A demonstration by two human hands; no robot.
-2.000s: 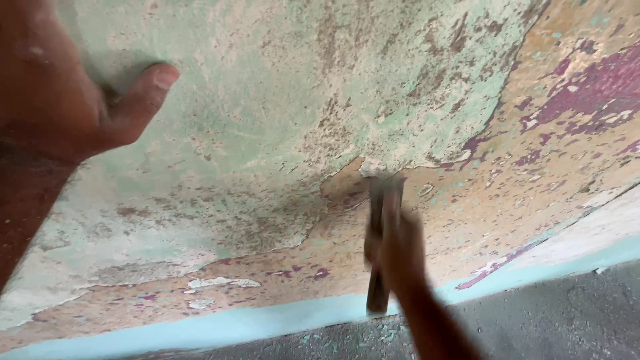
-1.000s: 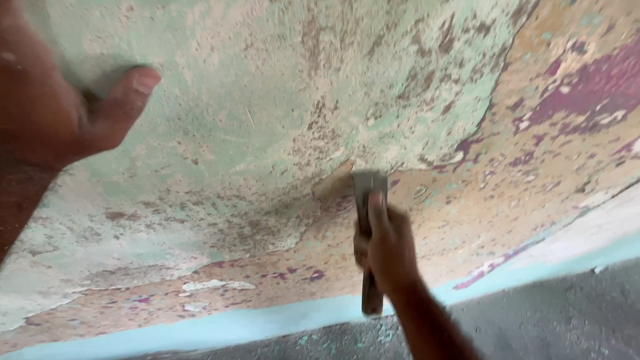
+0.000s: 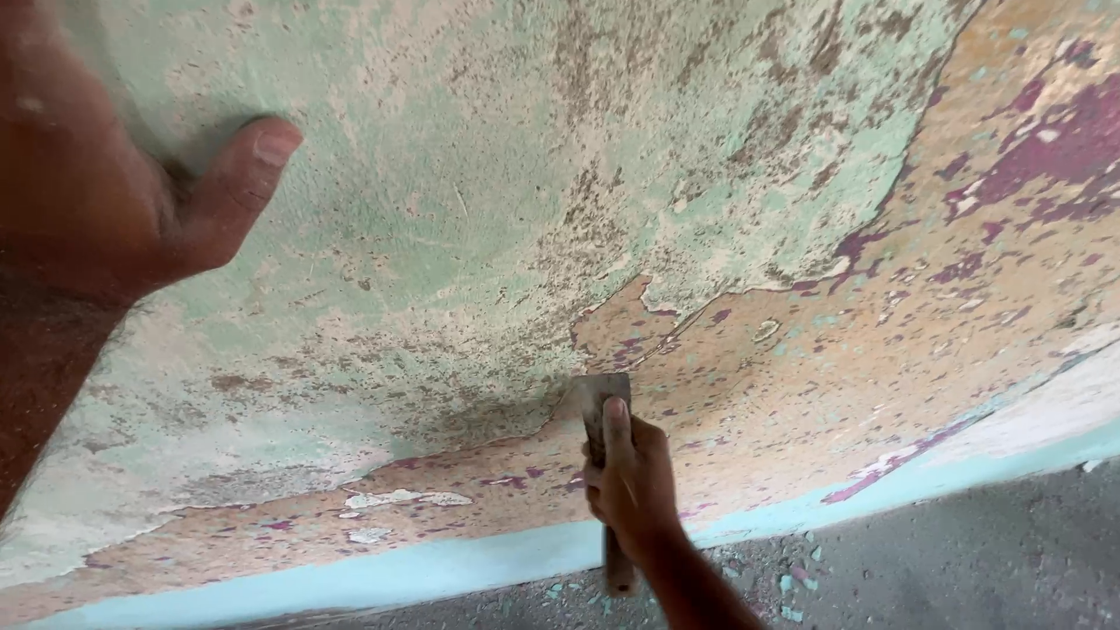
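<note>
My right hand [image 3: 637,477] grips a scraper [image 3: 605,394] with a flat metal blade, its thumb laid along the blade and the handle's end showing below the fist. The blade's front edge is at the border between the flaking green paint [image 3: 420,262] and the tan layer [image 3: 787,385] of the wall. My left hand [image 3: 140,184] is at the upper left against the green paint, thumb spread out and holding nothing; its other fingers are out of view or hidden.
Purple paint patches [image 3: 1067,149] remain on the tan layer at the right. A light blue band [image 3: 394,569] runs along the wall's foot. Below it lies a grey floor [image 3: 945,569] with scattered paint chips [image 3: 792,612].
My right hand and the scraper have moved down and left along the paint edge. My left hand stays against the wall.
</note>
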